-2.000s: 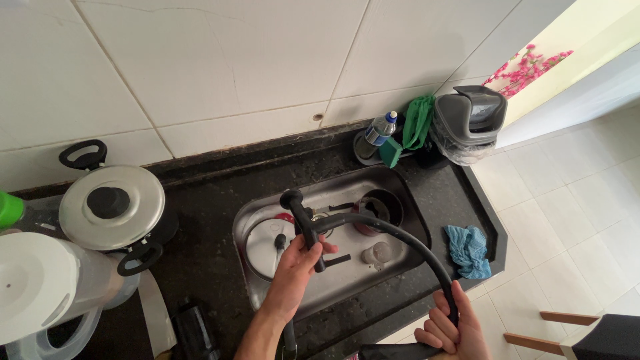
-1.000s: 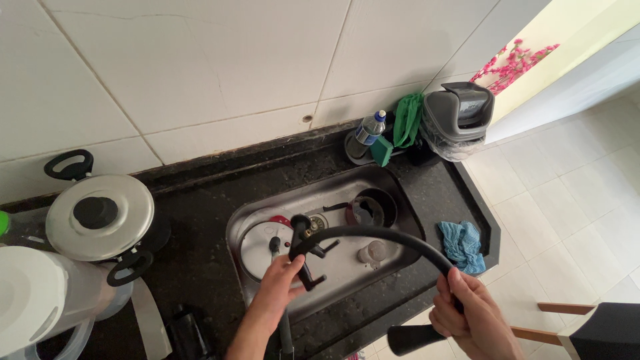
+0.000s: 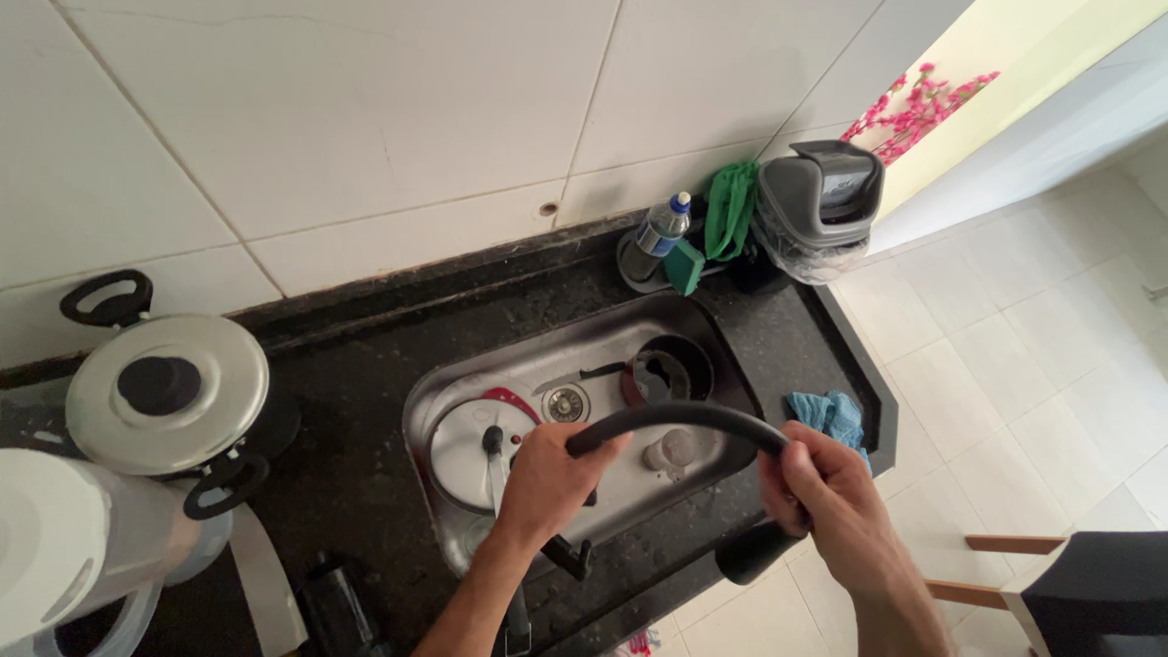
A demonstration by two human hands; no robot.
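Note:
A flexible black hose point(image 3: 684, 415), likely a faucet's, arches over a stainless steel sink point(image 3: 730, 456) set in the dark stone counter. My left hand point(image 3: 552, 479) grips its left end above the sink, and a black fitting point(image 3: 570, 555) juts out below that hand. Toward the other end, my right hand point(image 3: 817, 497) is closed around the hose at the counter's front side; a black cylindrical head point(image 3: 753, 550) hangs beneath it. In the sink lie a round pan lid point(image 3: 461, 456), a dark pot point(image 3: 693, 356), a knife point(image 3: 557, 383) and a small cup point(image 3: 680, 445).
At the left stand a lidded pot point(image 3: 219, 356) and a white-lidded plastic container point(image 3: 46, 538). Behind the sink are a bottle point(image 3: 659, 233), a green sponge point(image 3: 683, 267), a green cloth point(image 3: 730, 210) and a grey bin point(image 3: 812, 201). A blue cloth point(image 3: 830, 415) lies right; a chair point(image 3: 1095, 584) stands beyond.
My left hand has shifted from the black faucet body onto the hose. The fitting has dropped lower, toward the sink's front edge. My right hand still holds the hose.

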